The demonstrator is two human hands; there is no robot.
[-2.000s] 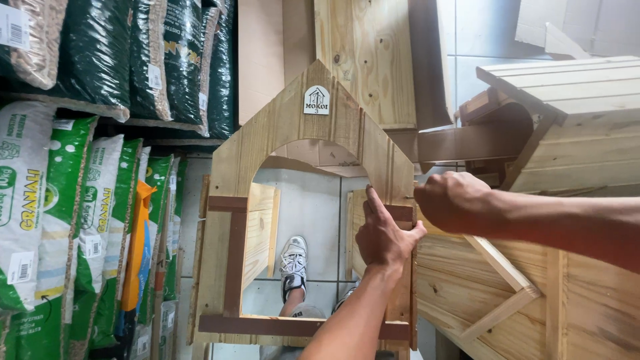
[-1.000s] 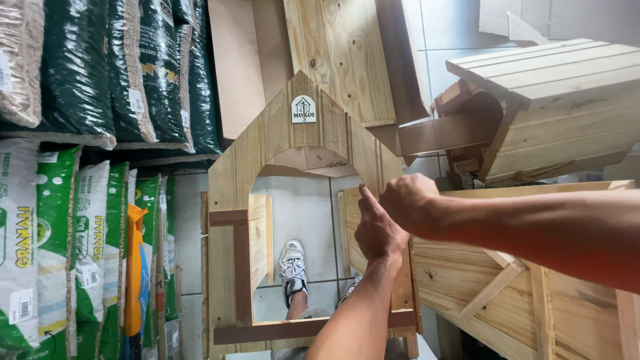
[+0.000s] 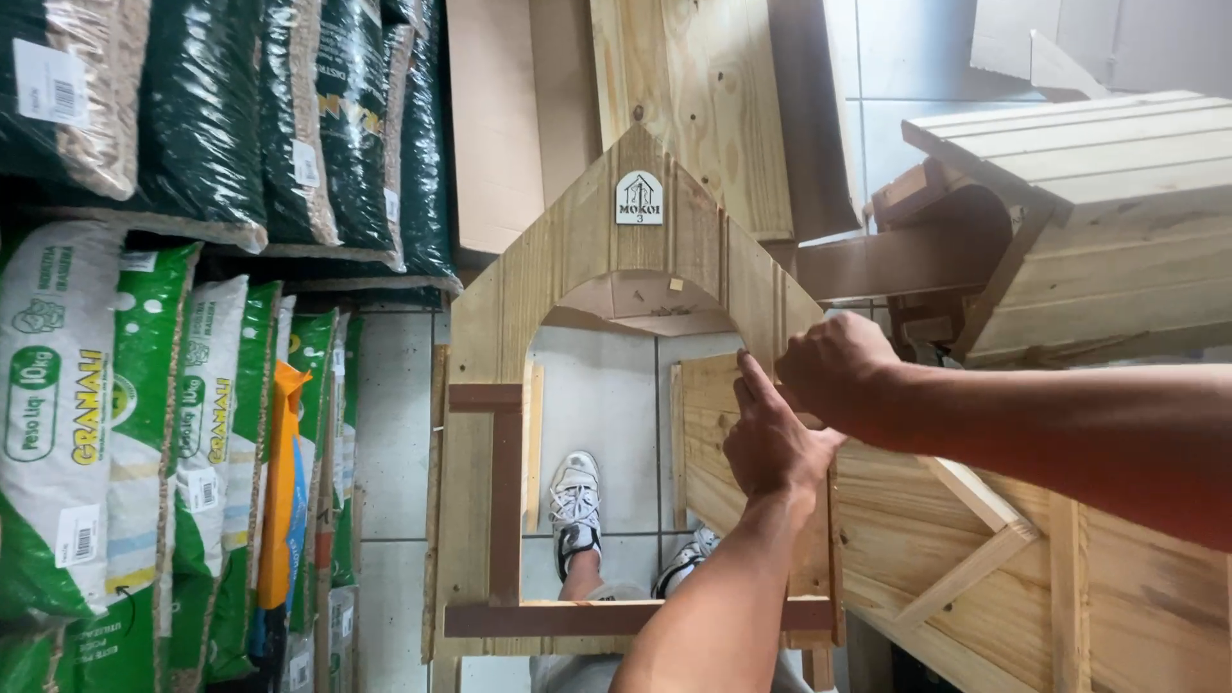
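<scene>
A pointed wooden front panel of a pet house (image 3: 481, 327) stands before me, with an arched doorway cut in it and a white maker's plaque (image 3: 639, 198) near its peak. Brown wooden strips (image 3: 539, 619) run along its lower edge and left side. My left hand (image 3: 778, 433) rests at the right side of the doorway, its index finger pointing up along the arch's edge. Just above and to the right, my right hand (image 3: 835, 373) is closed in a fist against the panel's right edge; whether something small is inside it is hidden.
Stacked dark green bags (image 3: 197, 115) and green-and-white bags (image 3: 58, 404) fill the left. An assembled wooden house (image 3: 1136, 231) lies at upper right, beside cardboard (image 3: 496, 125). Wooden panels (image 3: 962, 549) lie at lower right. My shoe (image 3: 576, 500) shows through the doorway on the tiled floor (image 3: 616, 414).
Both hands stay at the panel's right side; the right hand has moved closer over the left hand since two seconds ago. The view has shifted slightly.
</scene>
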